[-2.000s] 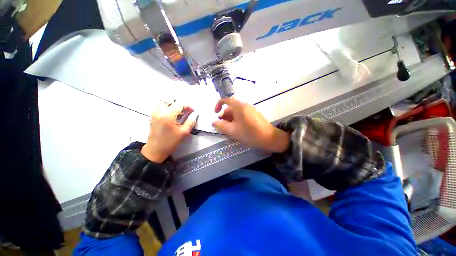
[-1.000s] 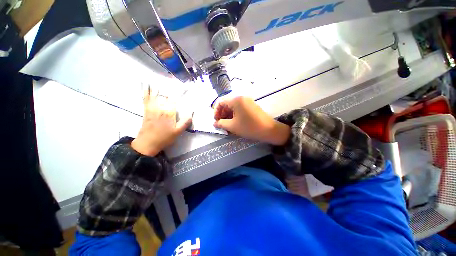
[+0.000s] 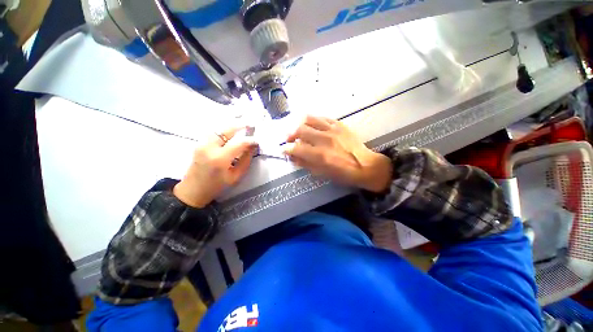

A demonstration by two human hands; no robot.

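Note:
The pale grey-white piece [image 3: 97,81] lies on the white table, its dark-edged side running towards my hands below the needle area. My left hand [image 3: 221,162] has its fingers curled by the piece's edge, with a small dark thing at the fingertips, too small to name. My right hand [image 3: 328,150] rests on the cloth just right of it, fingers bent, slightly blurred. The presser foot area [image 3: 250,107] is washed out by bright light. The white sewing machine head [image 3: 214,32] stands above, with a ribbed dial [image 3: 269,39].
Black cloth [image 3: 26,214] hangs at the left. A ruler-marked table edge [image 3: 416,133] runs in front of me. A dark knob [image 3: 524,81] on a rod stands at right. A white basket [image 3: 579,214] and a red basket [image 3: 553,135] are at lower right.
The machine appears further left and higher in view. My left hand has gone from spread flat to curled fingers. My right hand has flattened from a pinch and moved slightly right.

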